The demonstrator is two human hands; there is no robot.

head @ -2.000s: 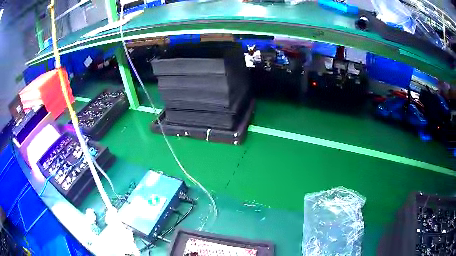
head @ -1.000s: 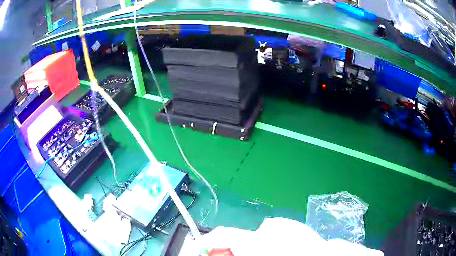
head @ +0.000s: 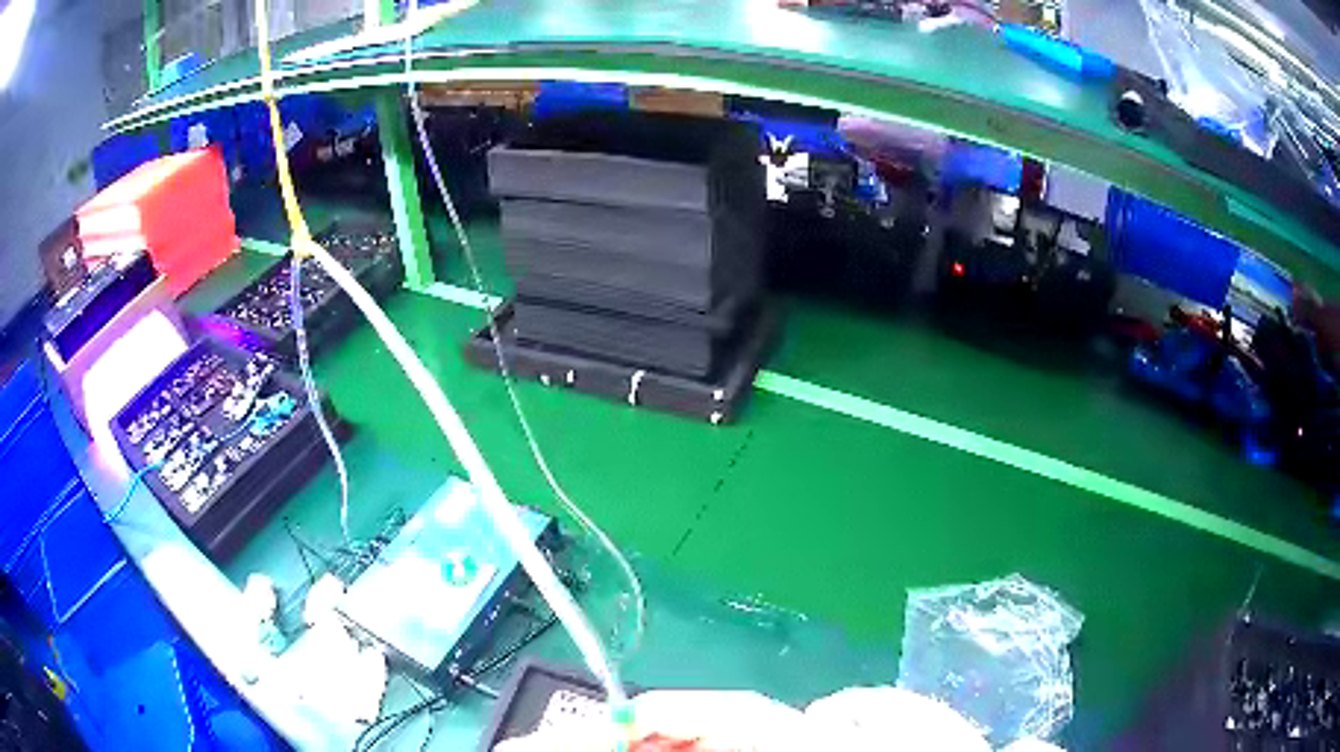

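A broad white, overexposed shape at the bottom edge is my right hand (head: 713, 717) with its sleeve (head: 889, 723), both cut off by the edge. The fingers cannot be made out. The green cap of a dispensing syringe (head: 622, 716) stands at the hand's left side, with a clear-white hose (head: 441, 411) running up from it; the barrel is hidden. A patch of red shows beside the cap. A black-rimmed tray (head: 507, 705) lies just left of it, partly covered. No separate left hand can be made out.
A light blue controller (head: 448, 573) with cables stands left, beside crumpled white wipes (head: 331, 676). Trays of boards (head: 206, 426) lie further left. Stacked black trays (head: 610, 250) stand at the back. A clear plastic bag (head: 992, 654) and a dark board tray (head: 1286, 683) lie right.
The white hand and sleeve came into view with the green cap and hose, over the tray, then sank lower in the frame. The hose swung right from the wipes.
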